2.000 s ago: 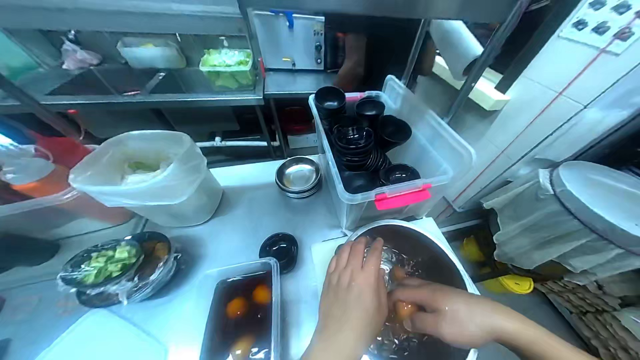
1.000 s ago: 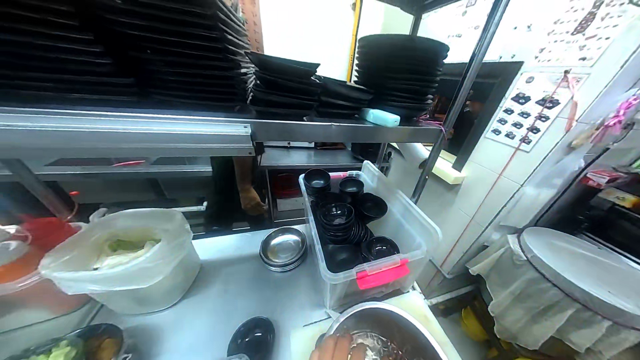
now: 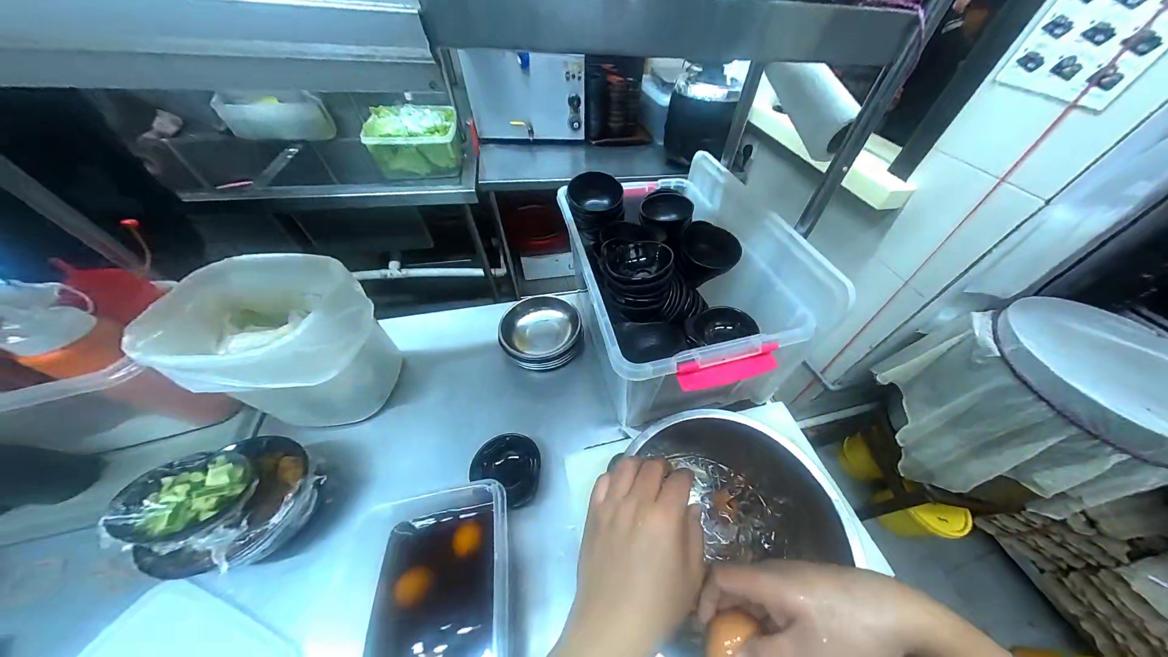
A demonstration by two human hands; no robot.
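A round brownish egg (image 3: 730, 631) shows in the fingers of my right hand (image 3: 803, 607), low over the steel bowl (image 3: 812, 474). My left hand (image 3: 639, 538) lies over the bowl's left side, palm down; whether it holds anything is hidden. Water and what looks like clear film or shell bits (image 3: 735, 511) fill the bowl's bottom. Left of my hands stands a clear plastic container (image 3: 499, 547) of dark liquid with orange-brown round eggs (image 3: 412, 586) in it. A small black bowl (image 3: 507, 467) sits just behind that container.
Behind the steel bowl stands a clear bin (image 3: 785, 292) of stacked black bowls (image 3: 639, 265). Stacked metal dishes (image 3: 540, 330) are beside it. A bag-lined white tub (image 3: 319, 365) and a film-wrapped bowl of chopped green pieces (image 3: 196, 497) are at left. A cloth-covered round vessel (image 3: 1086, 365) is at right.
The view tilted up, then came back down. Both hands remain at the steel bowl; my right hand with the egg is now nearer the bowl's front edge.
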